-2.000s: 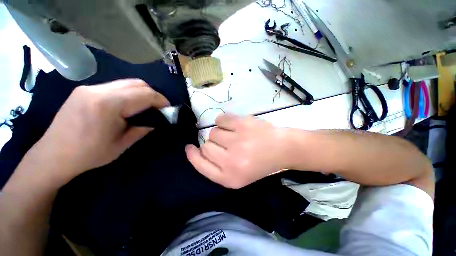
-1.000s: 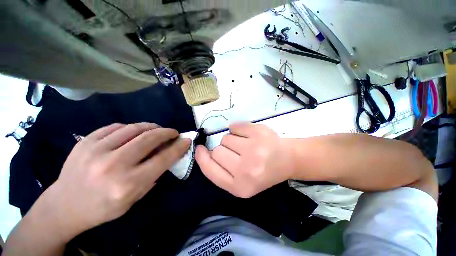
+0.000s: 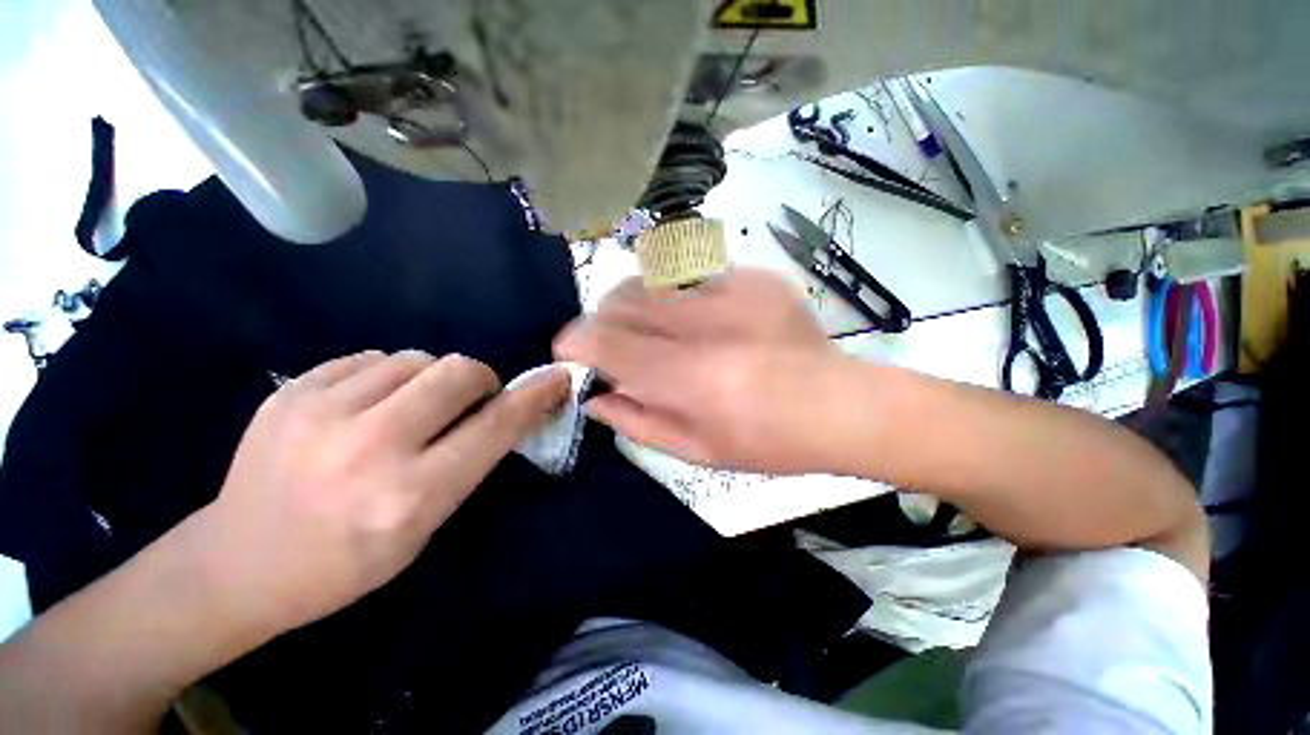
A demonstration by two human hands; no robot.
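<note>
The black garment [image 3: 431, 574] covers the machine bed at left and reaches down over my lap. My left hand [image 3: 359, 474] pinches a small white piece of lining [image 3: 553, 442] at the garment's right edge. My right hand [image 3: 718, 366] is just right of it, slightly blurred, its thumb and fingertips at the black cloth edge beside the white piece. The ribbed cream knob [image 3: 681, 251] hangs directly above my right hand. My right fingertips are partly hidden, and I cannot tell whether they hold a tool.
The sewing machine head [image 3: 546, 86] fills the top. Thread snips [image 3: 848, 273], a slim dark tool [image 3: 891, 175] and black-handled shears [image 3: 1052, 330] lie right on the white bed. Pale cloth [image 3: 920, 589] lies below my right forearm. Coloured rings hang at far right.
The white lining came into view and is pinched by my left hand. My right hand moved up beneath the knob. The garment's lower right edge shifted left, exposing more white table. The view shifted.
</note>
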